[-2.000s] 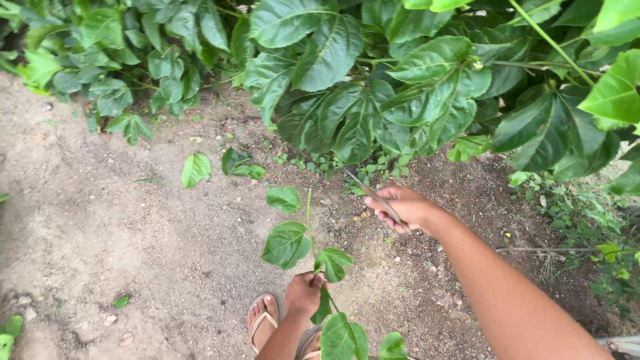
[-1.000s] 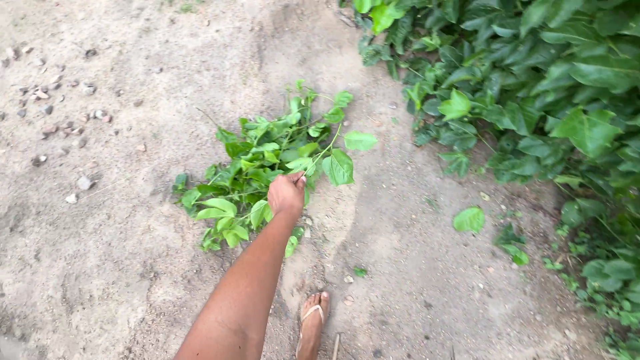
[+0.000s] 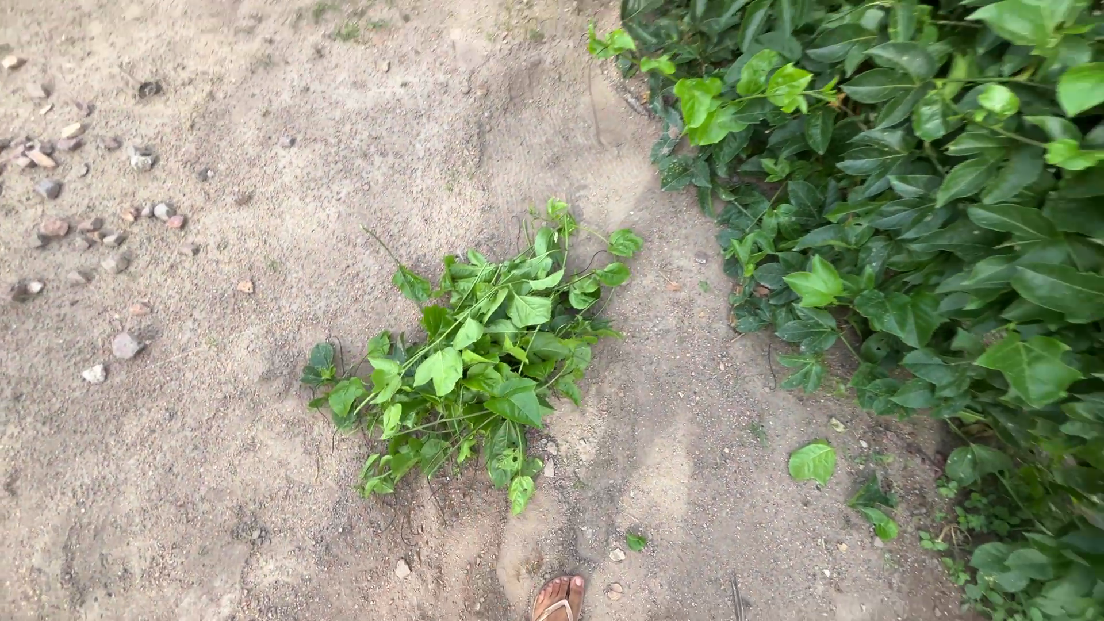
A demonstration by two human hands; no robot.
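Observation:
Neither of my hands shows in the head view now. A pile of cut leafy vines (image 3: 483, 354) lies on the sandy ground near the middle, its stems tangled and pointing several ways. Dense green vine foliage (image 3: 931, 224) fills the right side. One loose leaf (image 3: 812, 462) lies flat on the ground between the pile and the foliage, and a small leaf (image 3: 636, 541) lies lower down. At the bottom edge a thin dark tip (image 3: 737, 597) pokes into view; what it belongs to is hidden.
Several stones (image 3: 125, 346) are scattered over the ground at the left. My foot in a thong sandal (image 3: 559, 601) stands at the bottom edge, below the pile. Low weeds (image 3: 957, 517) grow along the foot of the foliage.
The view has swung from the foliage to the pile. My left hand, earlier holding a leafy stem and then at the pile, has left the view. My right hand, earlier holding a knife, is also out of view.

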